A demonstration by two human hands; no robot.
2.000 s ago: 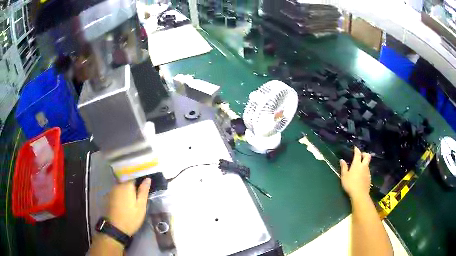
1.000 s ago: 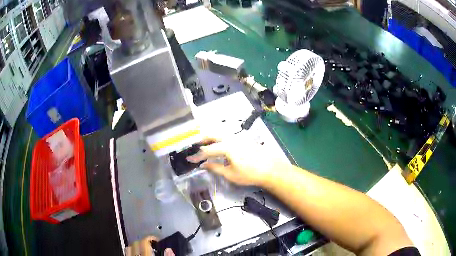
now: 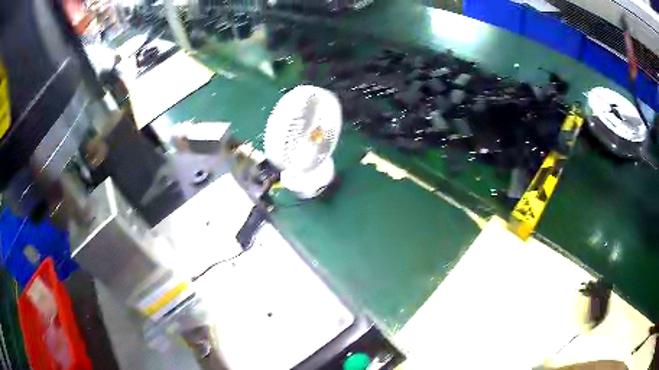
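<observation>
The silver horn (image 3: 119, 249), with a yellow strip at its lower edge, stands at the left. The nest area under it is blurred, and I cannot tell if it holds an adapter. A bundled black cord (image 3: 251, 225) lies on the bright base plate (image 3: 267, 289), its thin lead running towards the horn. A dark bundled item (image 3: 597, 302) lies on the pale sheet (image 3: 491, 296) at the lower right. My left hand is not in view. A tan shape at the bottom right edge may be part of my right arm, but no fingers show.
A white fan (image 3: 303, 137) stands on the green bench (image 3: 361, 238). Black parts (image 3: 462, 108) are heaped behind it. Hazard tape (image 3: 545, 184) edges the heap, near a round white object (image 3: 616, 119). A red basket (image 3: 50, 318) and blue bin (image 3: 32, 242) are at left. A green button (image 3: 356, 361) is in front.
The view has swung right. My right hand has left the horn area, and my left hand with the black adapter has gone out of view. The cord bundle seen near the front is not visible now.
</observation>
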